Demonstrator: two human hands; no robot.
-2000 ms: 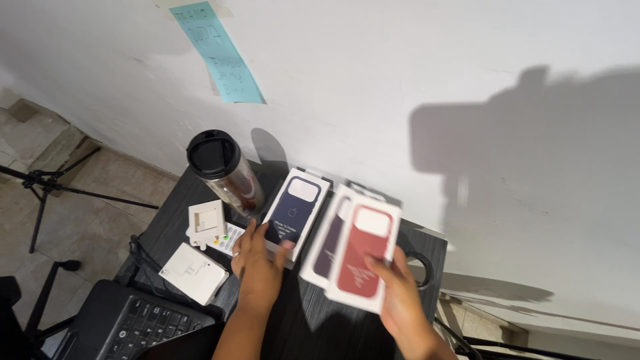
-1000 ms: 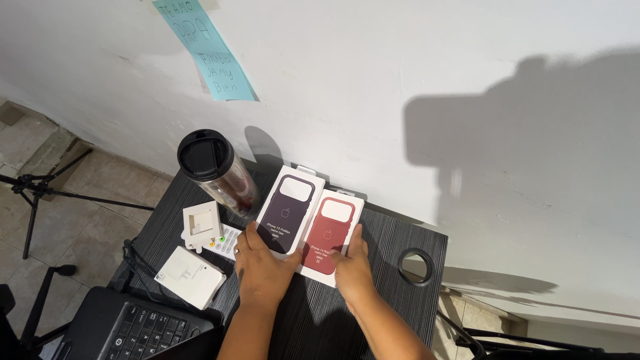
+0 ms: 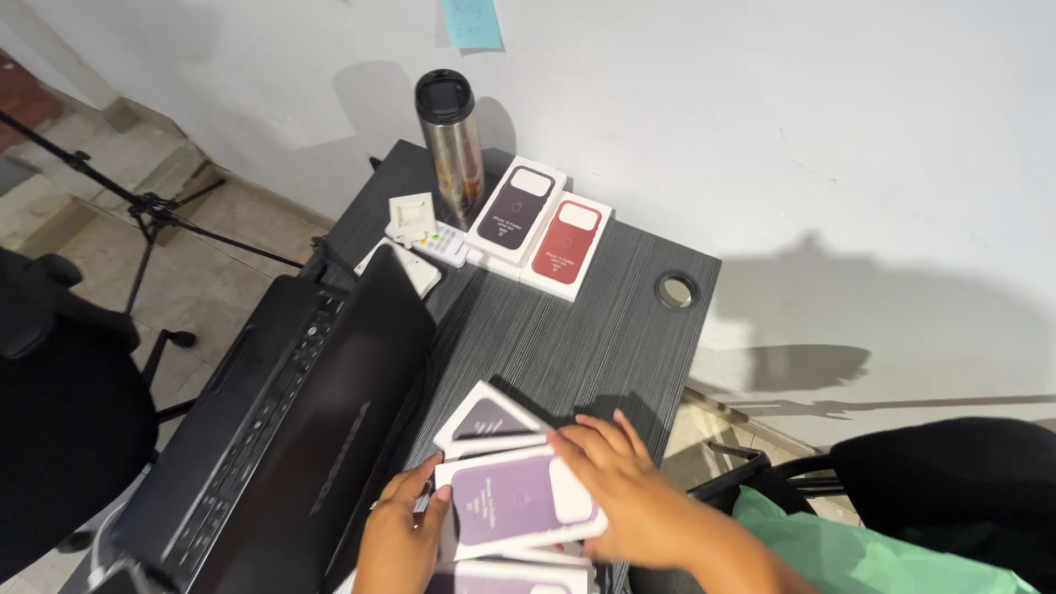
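Note:
My left hand [image 3: 404, 528] holds the left end of a white phone-case box with a lilac case pictured on it [image 3: 520, 501]. My right hand [image 3: 619, 487] grips the same box at its right end. Beneath and around it lie more white case boxes, among them a dark purple one [image 3: 491, 421] just above and another lilac one [image 3: 511, 577] at the bottom edge. Farther back on the dark desk, a dark purple case box [image 3: 517, 208] rests on another box, beside a red case box [image 3: 566, 246].
A steel tumbler with a black lid [image 3: 452, 148] stands by the wall, near a remote control [image 3: 445, 245] and a white box [image 3: 412, 216]. An open black laptop [image 3: 330, 429] occupies the left. The desk has a round cable hole [image 3: 676, 290]. Black chairs flank it; a tripod stands left.
Both hands have left the dark purple and red boxes by the wall and now hold a lilac box nearer me. The view has shifted, showing more of the laptop and the near boxes.

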